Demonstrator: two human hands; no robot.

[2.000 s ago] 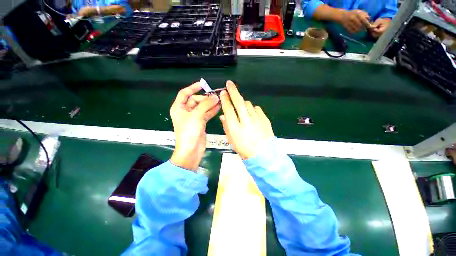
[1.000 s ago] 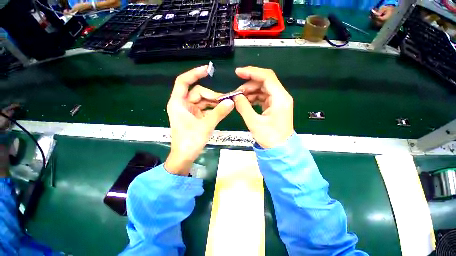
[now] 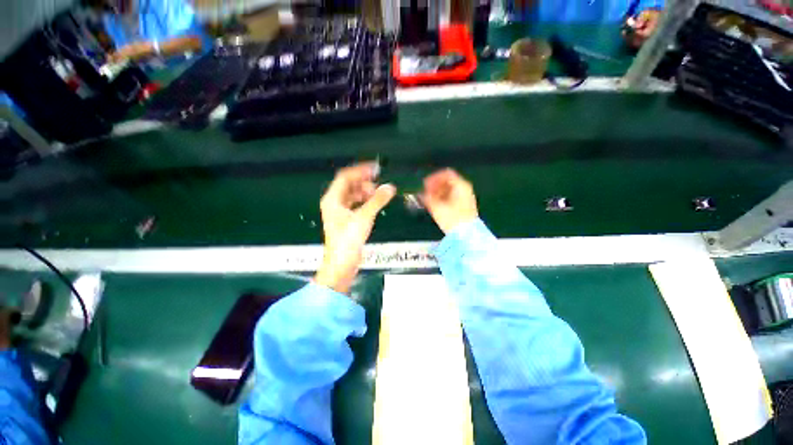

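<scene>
My left hand (image 3: 349,209) is raised over the green belt, blurred, with thumb and index finger apart. A small pale piece, probably the white sticker (image 3: 377,167), shows at its index fingertip. My right hand (image 3: 450,200) is close by on the right, its fingers curled. A small circuit board (image 3: 412,201) shows blurred at its fingertips, between the hands; the exact grip is hidden. Two more small boards lie on the belt at right, one here (image 3: 558,203), the other farther right (image 3: 703,204). A small blurred piece (image 3: 145,227) lies on the belt at left.
A white rail (image 3: 200,258) edges the belt. Nearer are a black phone (image 3: 228,352), sticker sheets (image 3: 422,365), a second pale stack (image 3: 713,348) and a silvery roll (image 3: 774,302). Beyond are black trays (image 3: 304,96), a red bin (image 3: 435,68), a tape roll (image 3: 528,61) and people's hands.
Both hands have come apart and moved lower in the picture. The board has left my left thumb and is now by my right fingertips. The boards at right have shifted slightly right.
</scene>
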